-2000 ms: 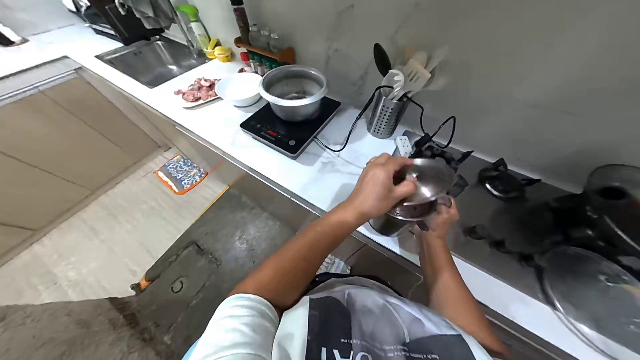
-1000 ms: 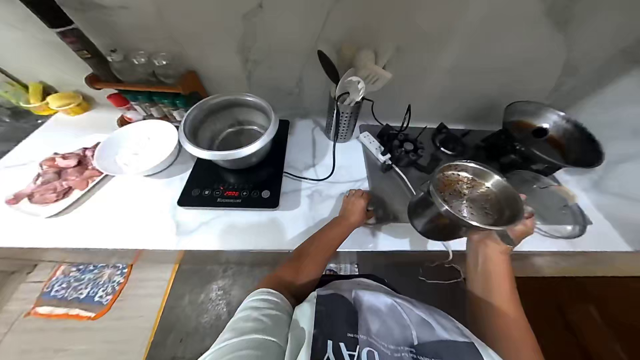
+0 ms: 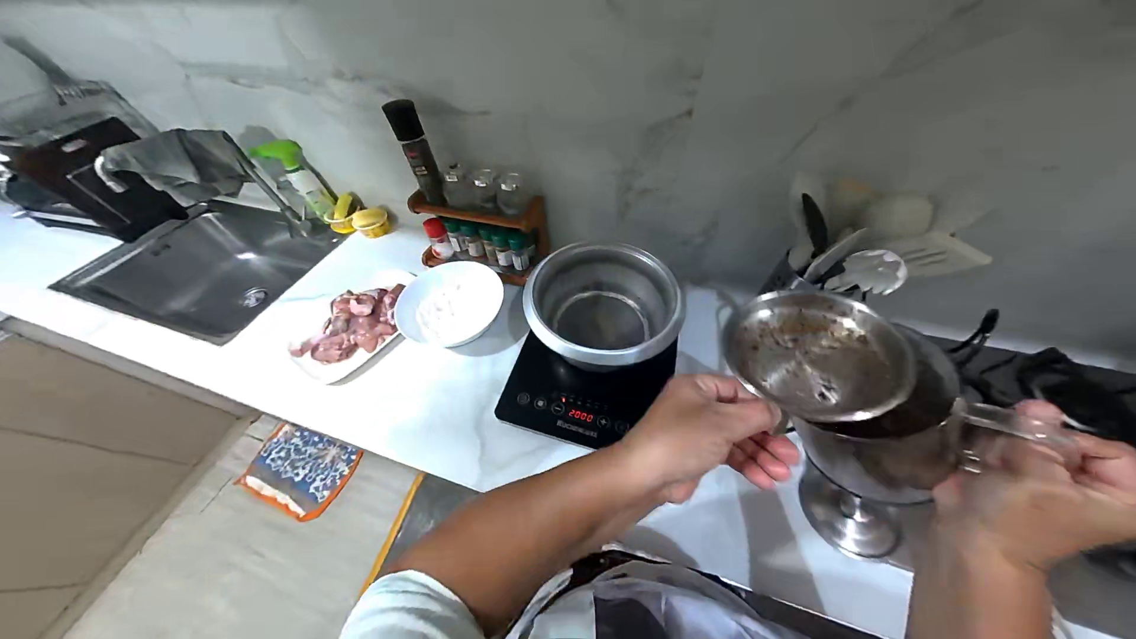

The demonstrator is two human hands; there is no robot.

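My left hand pinches the near-left rim of a shallow round metal insert, which looks like a strainer and has brown residue inside. The insert is tilted over the mouth of a metal pot with dark contents. My right hand, slightly blurred, grips the pot's clear handle. Below the pot, a shiny metal lid with a knob rests on the counter. A wide metal pot stands on a black induction cooker with a lit red display.
Raw meat pieces lie on a white plate beside a white bowl of white powder. A wooden spice rack stands behind. The steel sink is at left; a utensil holder and gas stove are at right.
The view has swung left since one second ago. My left hand has moved from the counter to the metal insert, whose rim is now raised at a tilt over the pot.
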